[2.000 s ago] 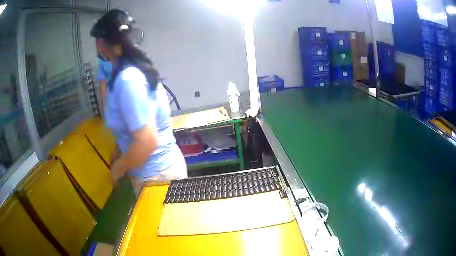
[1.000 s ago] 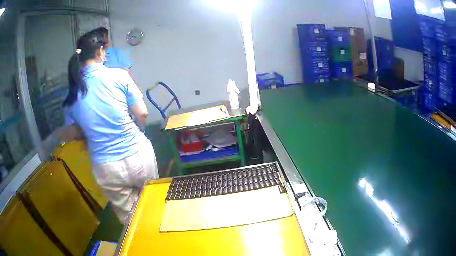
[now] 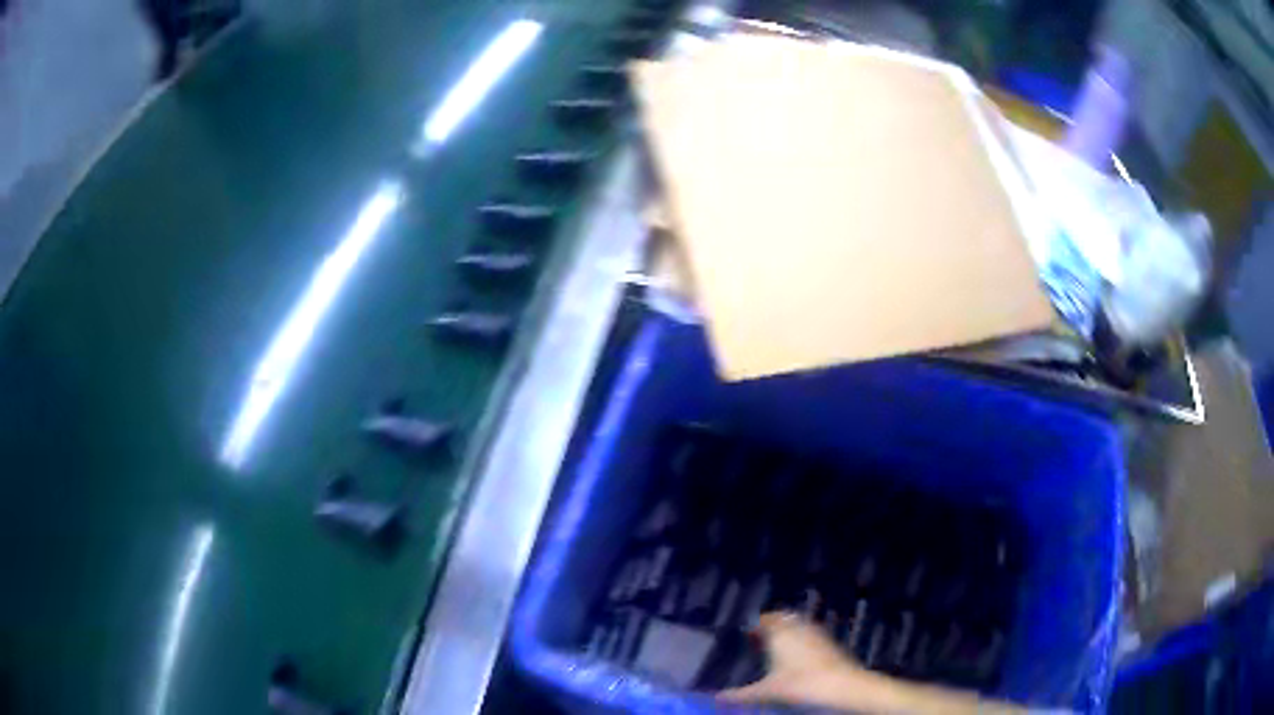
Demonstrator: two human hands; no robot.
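Black moulded parts [image 3: 475, 326] stand in a spaced row along the near edge of the dark green conveyor belt [image 3: 154, 321]. More dark parts [image 3: 894, 559] lie in rows inside a blue plastic crate [image 3: 1069, 531]. My right hand [image 3: 803, 671] reaches in from the lower right, over the front of the crate among the parts. Its fingers are blurred and partly hidden, so I cannot tell whether it grips a part. A small pale piece [image 3: 675, 651] lies beside it in the crate. My left hand is not in view.
A bright metal side rail [image 3: 538, 419] runs between belt and crate. A tan cardboard sheet [image 3: 852, 210] overhangs the crate's back. Crumpled clear-white plastic [image 3: 1139, 259] and a lilac bottle [image 3: 1100, 105] are behind right. Brown cardboard [image 3: 1209, 489] stands at the right.
The view has swung from the yellow tray and the person in light blue to the crate beside the belt. The row of parts and my right hand have come into view.
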